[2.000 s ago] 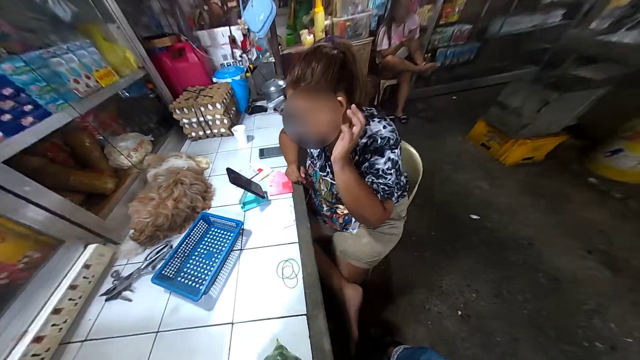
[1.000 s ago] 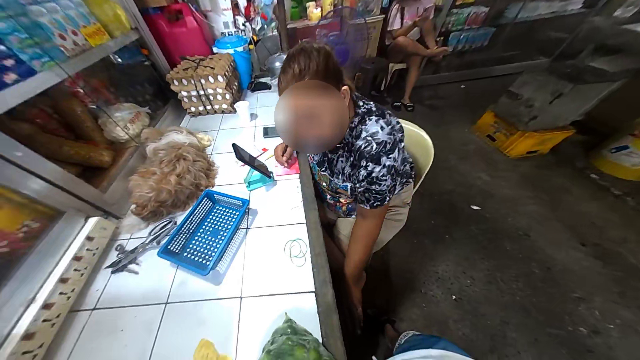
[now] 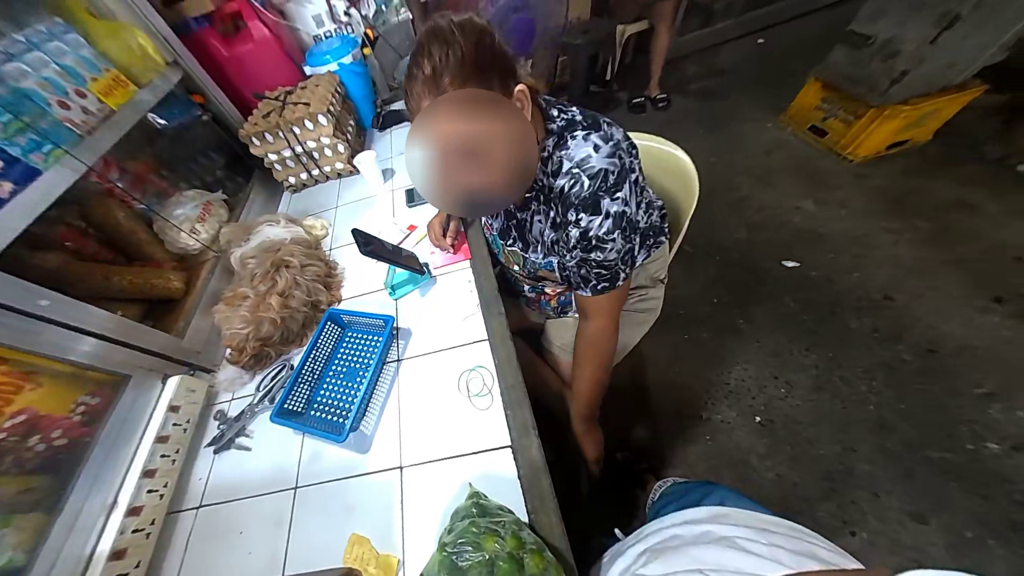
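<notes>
Neither of my hands shows clearly; only slivers of skin appear at the bottom edge, too little to tell a hand. Before me runs a white tiled counter (image 3: 248,512). At its near end lie a clear plastic bag of green fruit (image 3: 492,540) and a crumpled yellow paper (image 3: 370,556). Farther along are thin green rubber bands (image 3: 477,387), an empty blue plastic basket (image 3: 336,376) and metal scissors (image 3: 254,406). A curly-haired tan dog (image 3: 280,296) lies beside the basket. A phone (image 3: 388,251) leans on a teal stand (image 3: 406,280).
A seated person (image 3: 592,208) leans over the counter's right side, one hand on pink paper (image 3: 454,254). Stacked egg trays (image 3: 302,132), a white cup (image 3: 370,170) and a blue container (image 3: 346,72) stand at the back. Glass cabinets line the left; a yellow crate (image 3: 876,120) sits on the floor.
The seated person has lowered the raised hand toward the floor and bent over the counter. The view has shifted, bringing the bag of green fruit and the yellow paper further into sight.
</notes>
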